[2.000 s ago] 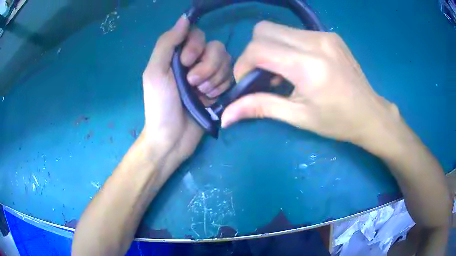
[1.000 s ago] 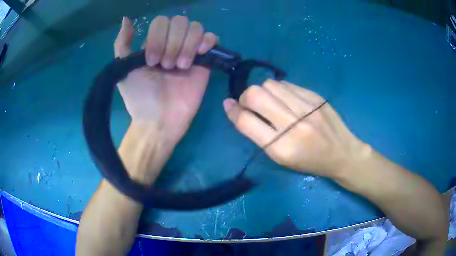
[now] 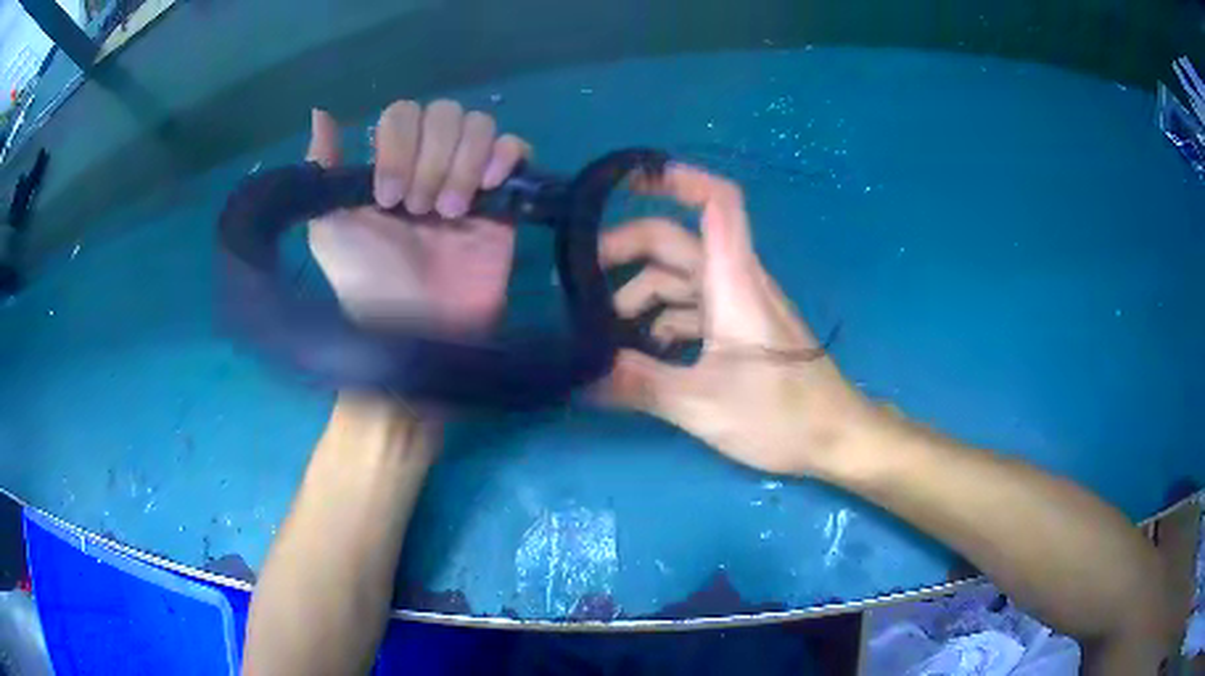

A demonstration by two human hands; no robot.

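Observation:
A black padded headband (image 3: 383,363), blurred, forms a wide loop above the bench. My left hand (image 3: 430,198) is wrapped around its upper arm, fingers over the top, close to the glossy end. A black curved yoke (image 3: 578,244) stands at that end, its stub meeting the headband end. My right hand (image 3: 720,317) holds the yoke, with index finger at its top and thumb at its lower end. A thin dark wire (image 3: 793,353) crosses my right hand near the wrist. Whether the stub is seated cannot be told.
A worn green-blue mat (image 3: 568,561) covers the bench. A blue bin (image 3: 132,594) is below the front edge at left. A carton with crumpled white sheets (image 3: 978,641) is below at right. Small dark parts (image 3: 24,198) lie at the far left.
The headband's lower arm has swung up towards the yoke. My right hand has opened out from curled fingers to span the yoke. My left hand keeps its hold.

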